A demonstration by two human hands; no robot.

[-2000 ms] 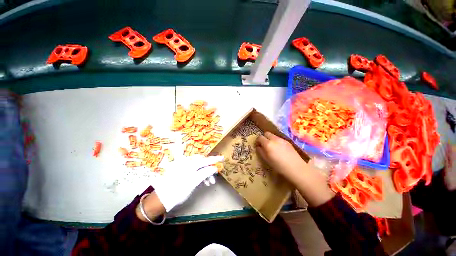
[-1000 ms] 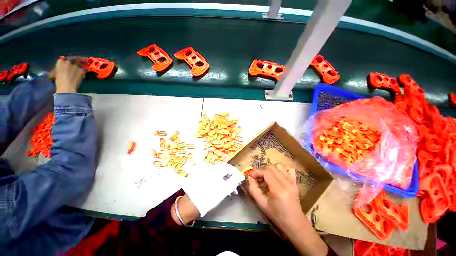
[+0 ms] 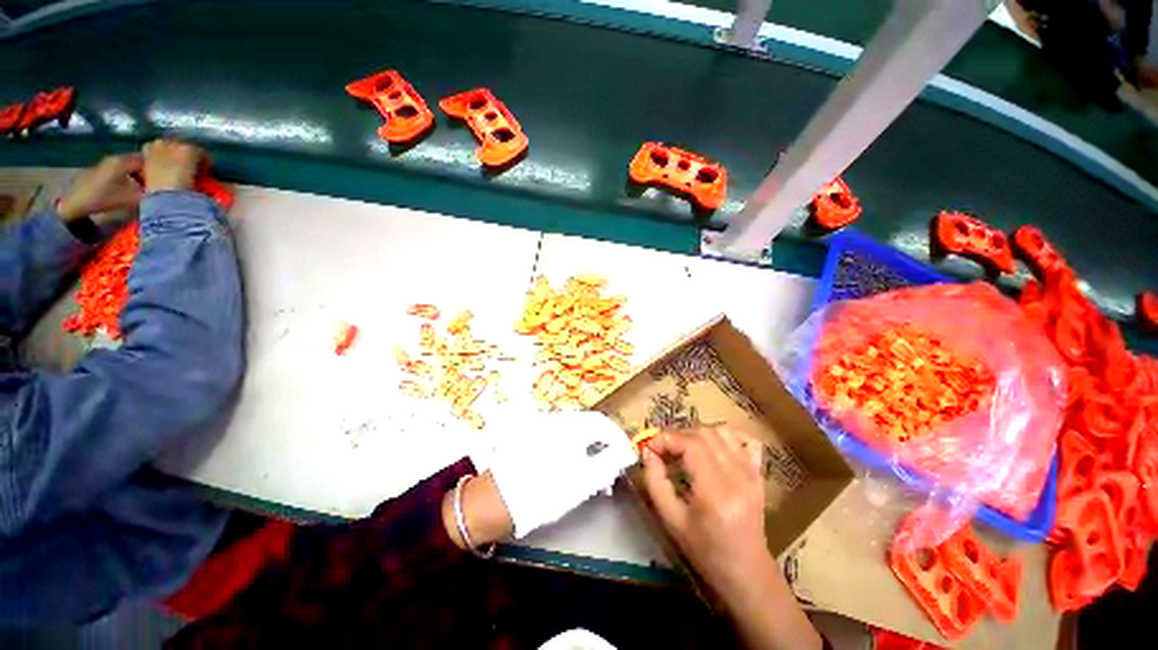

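Note:
My left hand (image 3: 559, 470), in a white glove, holds a small orange plastic part (image 3: 644, 437) between its fingertips at the left edge of the cardboard tray (image 3: 813, 476). My bare right hand (image 3: 714, 489) is over the tray with its fingertips at that part; whether it holds a small metal piece is too small to tell. Small dark metal pieces (image 3: 696, 368) lie scattered in the tray. Loose orange parts lie in a denser pile (image 3: 578, 337) and a looser pile (image 3: 451, 362) on the white bench.
Blue crate (image 3: 825, 286) with a clear bag of orange parts (image 3: 902, 381) stands right of the tray. Controller shells lie on the green belt (image 3: 559, 76) and heap at right (image 3: 1098, 444). A pale metal post (image 3: 851, 127) rises behind. A person's denim sleeve (image 3: 191, 305) is at left.
Since the oldest frame, my right hand has moved from the tray's far side to the part at my left fingertips. The neighbour's arms have come into view and a shell has left the belt near them.

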